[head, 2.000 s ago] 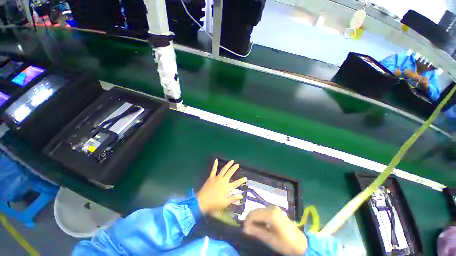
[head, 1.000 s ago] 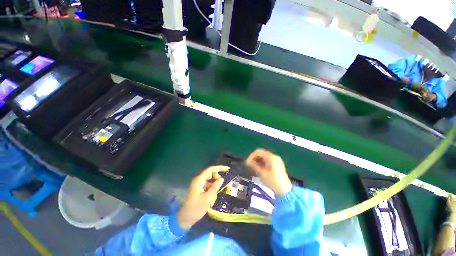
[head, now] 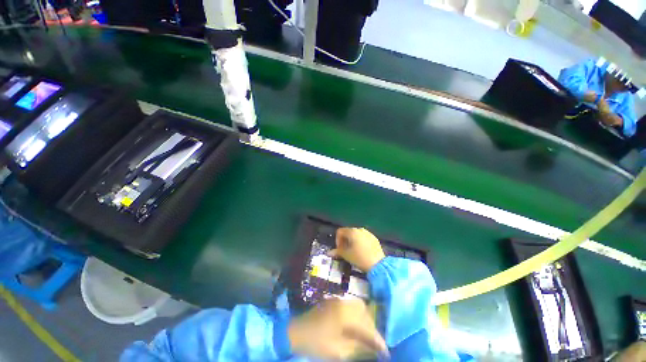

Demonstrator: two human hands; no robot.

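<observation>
An open tablet unit lies in a black tray in front of me, its circuit board with a yellow patch showing at the left end. My right hand is over the board, fingertips bent down at its upper part; whether they hold anything is hidden. My left hand is blurred, over the unit's near edge; its fingers cannot be made out clearly. A long yellow strip runs from behind my right sleeve to the upper right.
Another open unit lies in a large black tray at left, beside lit screens. A third tray stands at right. A taped white post rises behind. A white bin is on the floor. A person's hands show across the bench.
My left hand has moved down and right from the unit's left side to its near edge. My right hand has moved slightly left and down onto the board.
</observation>
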